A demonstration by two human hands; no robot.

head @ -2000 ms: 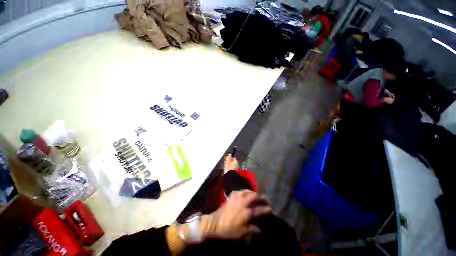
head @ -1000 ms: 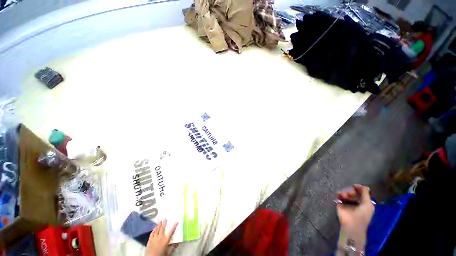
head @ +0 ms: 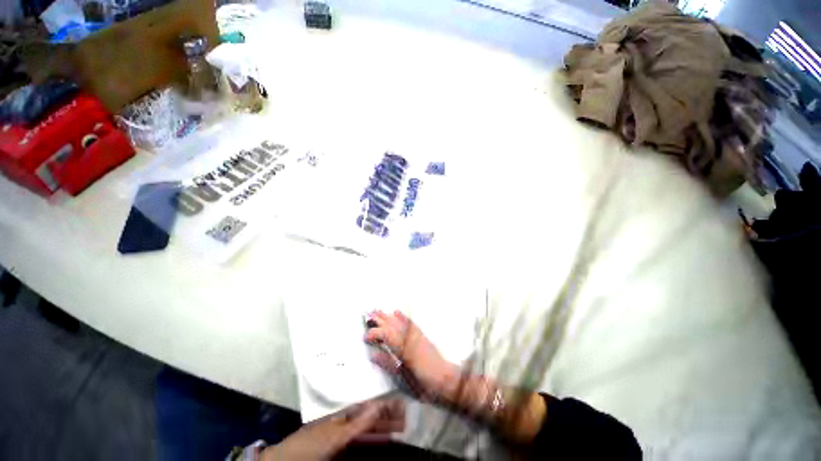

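A white paper sheet (head: 324, 311) lies on the cream table (head: 225, 333) in front of me. My right hand (head: 410, 351) rests on the paper with its fingers closed around a thin dark pen (head: 371, 324), pointing left. My left hand (head: 347, 430) is blurred at the bottom, low over the paper's near edge, palm side partly hidden; whether it grips the paper cannot be told. A printed plastic bag (head: 239, 180) and a white sheet with bold dark lettering (head: 383, 194) lie beyond the paper.
A dark angular flat piece (head: 148, 218) lies at the left. Red boxes (head: 67, 140), a brown cardboard box (head: 135, 58) and small supplies stand at the far left. A tan garment heap (head: 662, 76) lies at the far right, with black cloth (head: 797, 243) at the right edge.
The view has swung left and down. My right hand with the pen has come from beside the table onto the paper. My left hand is off the dark piece and at the paper's near edge.
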